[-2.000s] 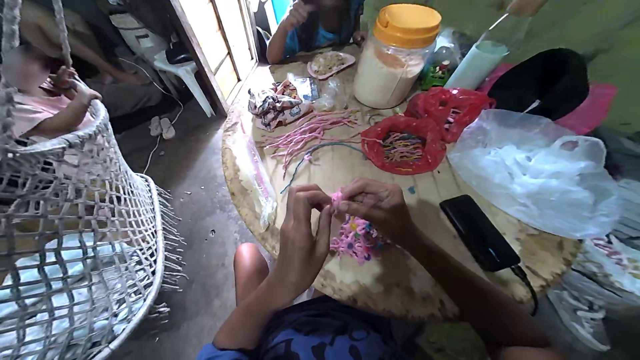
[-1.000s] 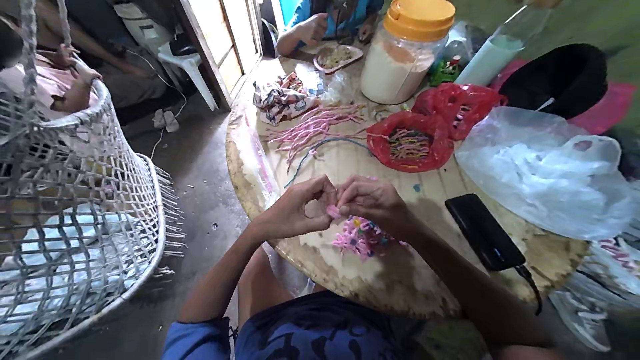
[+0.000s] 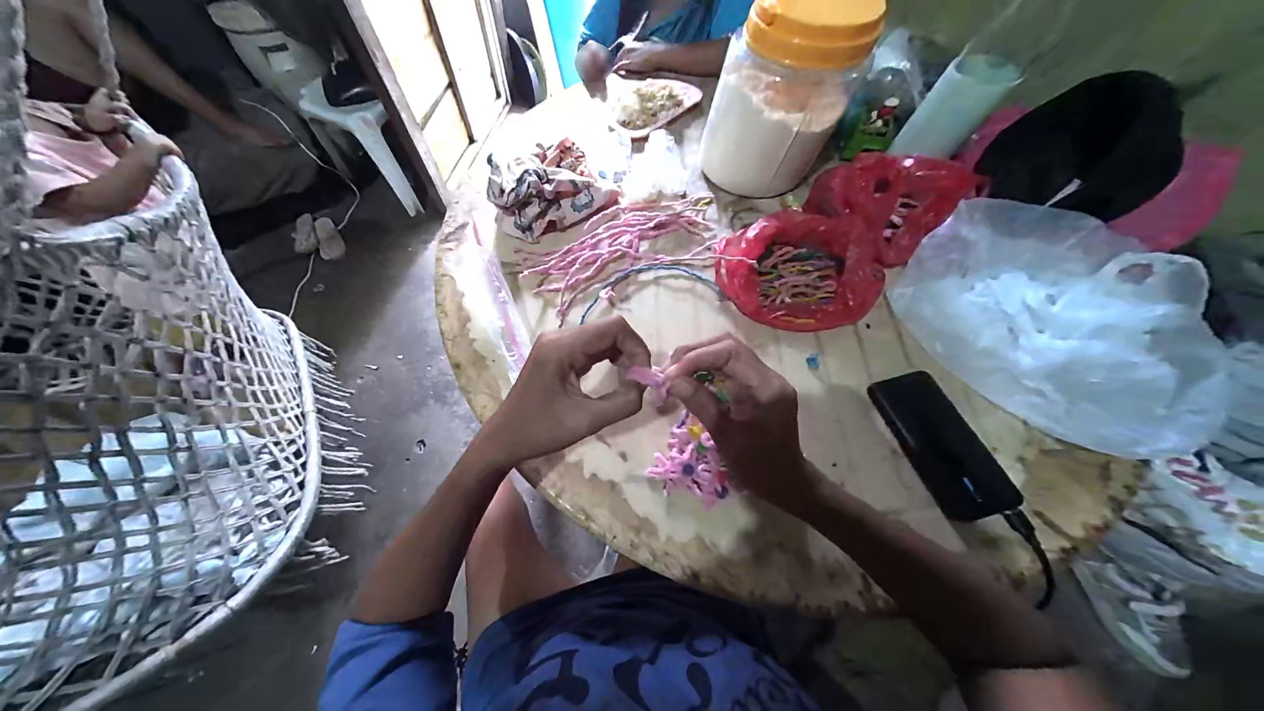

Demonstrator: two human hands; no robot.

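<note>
Above the round wooden table (image 3: 790,553), my left hand (image 3: 578,390) pinches one side of a small pink piece (image 3: 647,376) between thumb and forefinger. My right hand (image 3: 736,405) grips its other side, with the fingertips of both hands close together. Just below hangs or lies a bunch of pink flower-like pieces (image 3: 688,464) with colored centers, partly behind my right hand. Pink twisted strands (image 3: 617,242) lie farther back. A dark cord (image 3: 642,269) curves beside them toward an open red plastic bag (image 3: 731,276) that holds several colored strands.
A jar with an orange lid (image 3: 770,109), a printed cloth bundle (image 3: 548,193) and a plate of food (image 3: 647,104) stand at the back, near another person's hands. To the right are a clear plastic bag (image 3: 1066,326) and a black phone-like device (image 3: 943,444) with a cable. A netted hanging chair (image 3: 286,415) is at left.
My hands have stayed together over the table, while their fingers and the pink piece have shifted position. The other person's hands at the back have moved near the plate.
</note>
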